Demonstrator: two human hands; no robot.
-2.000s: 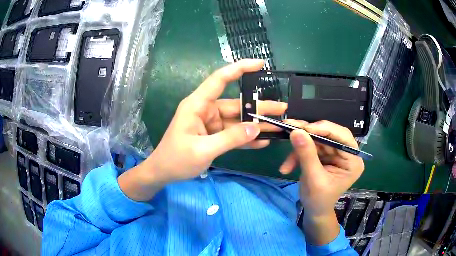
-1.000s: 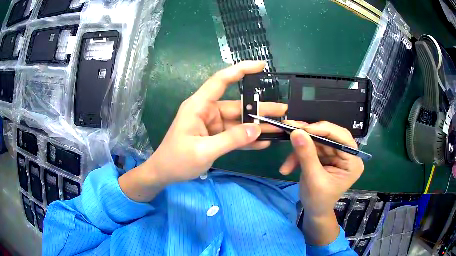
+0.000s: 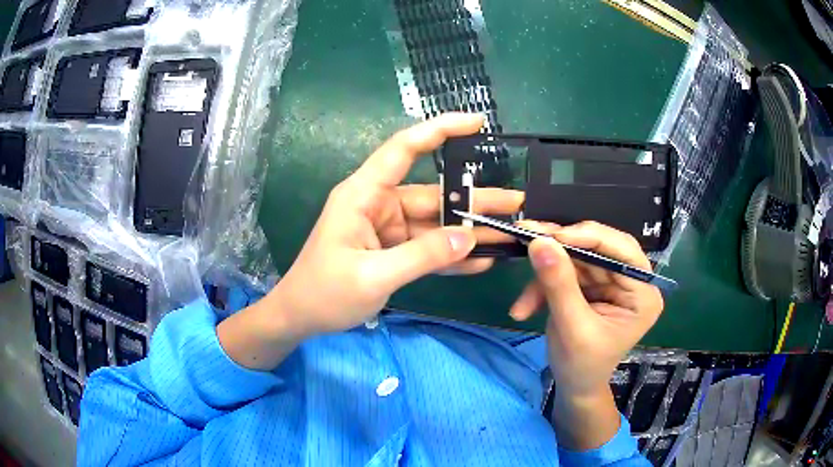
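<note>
A black phone frame [image 3: 598,173] lies level above the bench, its cut-out end to the left. My left hand [image 3: 365,228] grips that left end; fingers show through the openings and the thumb is on the lower edge. My right hand [image 3: 594,292] holds dark tweezers [image 3: 594,258] with pale tips pointing left. The tips are at the frame's left end, near my left thumb. Whether they touch the frame or hold a small piece cannot be told. A strip of small black die-cut parts [image 3: 445,59] lies on the bench behind the frame.
A blister tray [image 3: 239,119] with black frames, wrapped in crinkled film, is at left, with more trays below it. Striped adhesive sheets [image 3: 708,128], a grey-black tape dispenser [image 3: 772,228] and thin pale wooden strips [image 3: 653,18] are at right. More filled trays [image 3: 658,392] show at lower right.
The frame's right end has shifted very slightly down and left. Both hands and the tweezers stay almost where they were.
</note>
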